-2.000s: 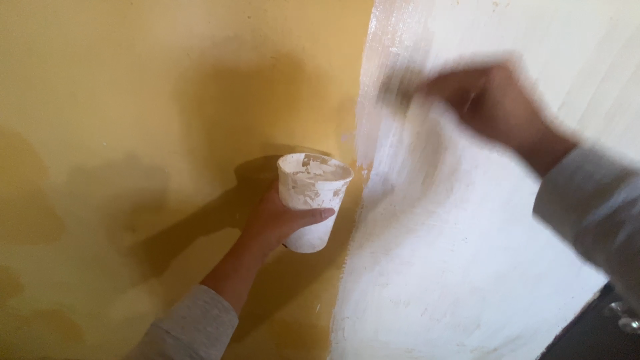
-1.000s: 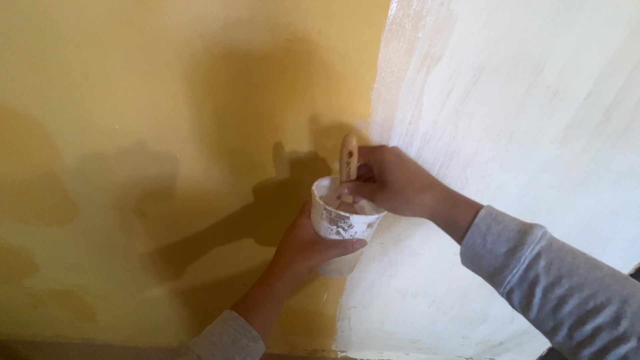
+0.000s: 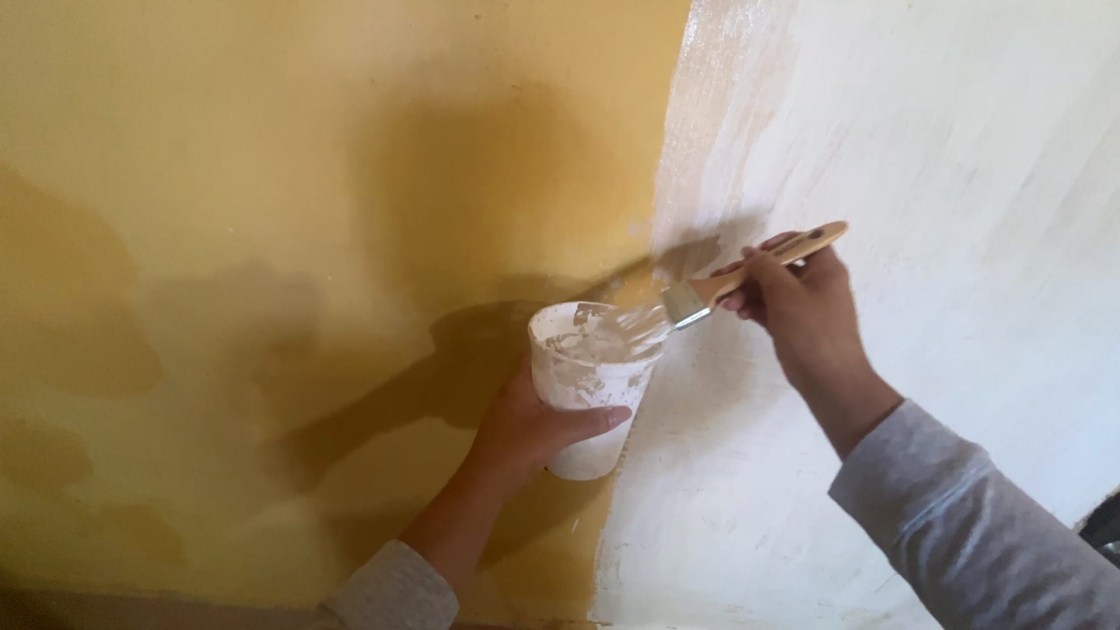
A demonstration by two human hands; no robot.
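My left hand [image 3: 542, 429] is wrapped around a white plastic cup [image 3: 591, 446], its thumb across the front. White paint [image 3: 595, 346] is in the cup, and dried smears mark its rim and upper side. In my right hand [image 3: 801, 302] is a flat paintbrush [image 3: 722, 284] with a wooden handle and a metal ferrule, tilted with the handle up to the right. Its paint-covered bristles are at the cup's right rim; whether they touch it I cannot tell.
Behind the cup is a wall, yellow on the left [image 3: 262, 157] and coated white on the right [image 3: 945, 219], with an uneven edge between. Shadows of the arms fall on the yellow part. A dark object [image 3: 1104, 525] shows at the right edge.
Two seconds ago my right hand held the blurred brush up at the white wall; one second ago the brush stood upright in the cup. Now the brush is tilted at the rim, my right hand farther right.
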